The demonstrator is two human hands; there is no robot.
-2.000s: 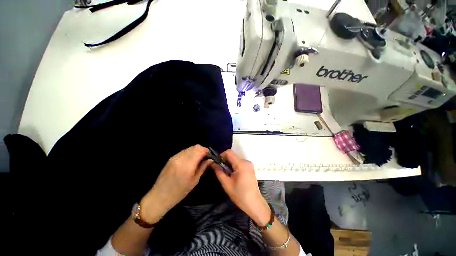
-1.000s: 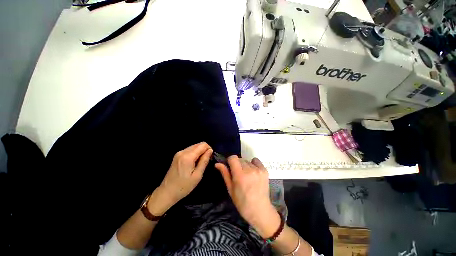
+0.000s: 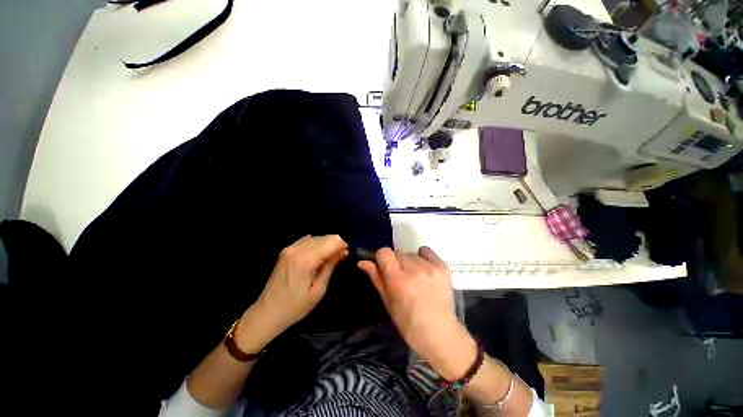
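A large black garment piece point(image 3: 269, 179) lies over the table's left part and hangs over its front edge. My left hand point(image 3: 303, 273) is over the cloth near its right edge, thumb and fingertips pinched on one end of a short dark narrow strip point(image 3: 363, 254). My right hand point(image 3: 411, 293) is just right of it, its thumb and index finger closed on the strip's other end. The strip is mostly hidden by my fingers. The presser foot and needle point(image 3: 390, 153), lit bluish-white, are above the cloth's right edge and apart from it.
The white brother sewing machine point(image 3: 521, 77) spans the back right. A purple phone point(image 3: 503, 151) lies under its arm. A thin stick point(image 3: 534, 194) and a pink-and-white checked pincushion point(image 3: 564, 224) are to the right, beside black scraps point(image 3: 611, 232). A long black strip point(image 3: 191, 41) lies at the back left.
My hands have moved slightly apart, the right one to the right. The dark piece between them, earlier slanted and more visible, is now nearly level. The view has shifted a little.
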